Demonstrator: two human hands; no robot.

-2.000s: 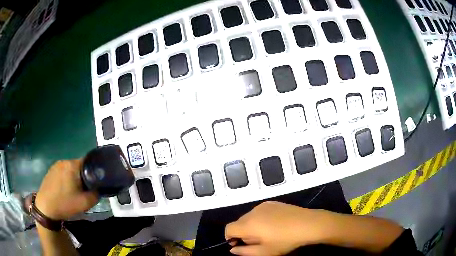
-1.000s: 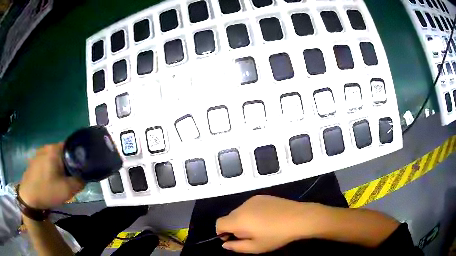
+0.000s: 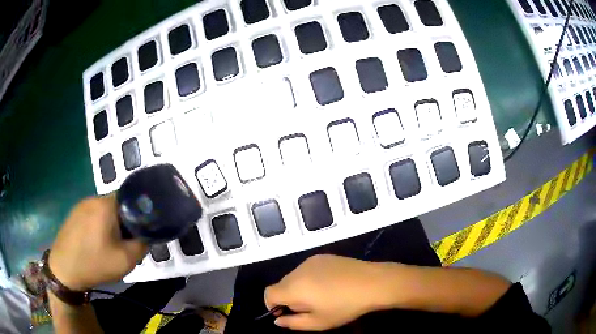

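Note:
My left hand [image 3: 98, 244] is closed around a black handheld scanner [image 3: 159, 203], its bulbous head over the tray's lower left part. The head hides some units; I cannot tell if it touches them. The large white tray [image 3: 215, 261] holds rows of rounded-square units. Most are dark, such as one [image 3: 317, 210] in the front row. The row behind it has pale-faced units, one [image 3: 211, 178] slightly tilted with a speckled face. Glare washes out the tray's middle left. My right hand [image 3: 320, 293] is closed on a thin black cable [image 3: 280, 310] below the tray.
The tray lies on a green surface [image 3: 59, 124]. Another white tray [image 3: 555, 78] with units is at the upper right, a black cord [image 3: 547, 85] crossing it. Yellow-black floor tape [image 3: 523, 212] is at the lower right. A pale panel [image 3: 19, 42] shows at the upper left.
The tray has shifted left in view. The scanner head has moved right over the tray, now covering the blue-white coded unit at the row's left. My right hand still holds the cable.

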